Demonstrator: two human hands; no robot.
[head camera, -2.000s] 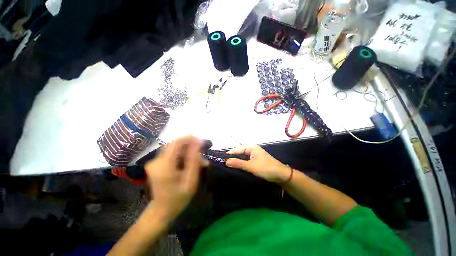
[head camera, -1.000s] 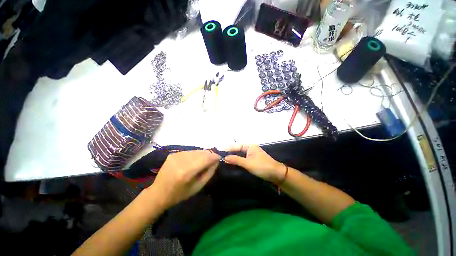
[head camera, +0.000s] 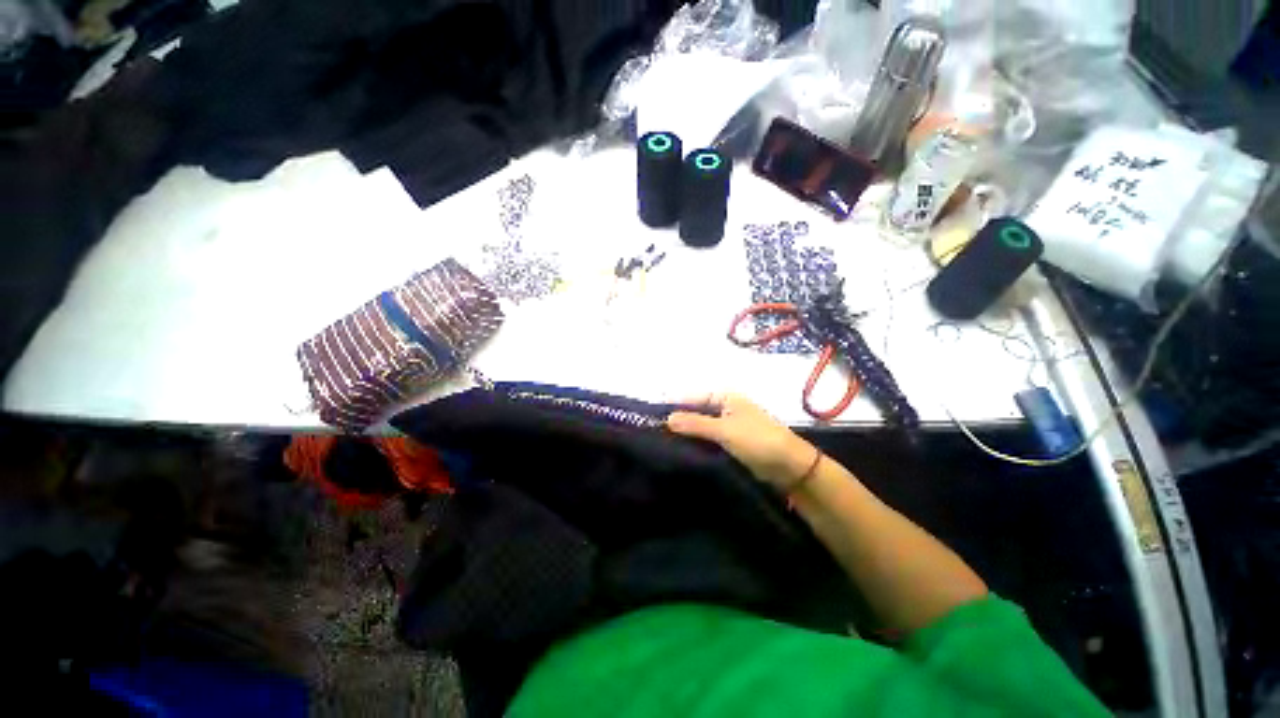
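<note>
The black garment (head camera: 604, 519) hangs over the table's near edge and down toward my lap. A silvery chain trim (head camera: 590, 408) runs along its upper edge. My right hand (head camera: 737, 438) pinches this edge between thumb and fingers at the trim's right end. The garment's left end lies against a brown-and-white striped bag (head camera: 400, 341) with a blue band, and a short piece of chain shows between them. My left hand is out of the picture. No needle or thread can be made out at the garment.
Beyond the work lie a loose chain heap (head camera: 521, 267), small pliers (head camera: 639, 262), black thread cones (head camera: 705, 199), red-handled scissors (head camera: 831, 382) and small round pieces (head camera: 786, 260). A phone (head camera: 814, 167), metal flask (head camera: 901, 87) and labelled plastic bag (head camera: 1123, 204) are at the upper right. Orange cord (head camera: 365, 467) hangs below the table edge.
My left hand has left the garment edge and the picture. My right hand still pinches the edge. More garment and trim now show. The camera view has shifted.
</note>
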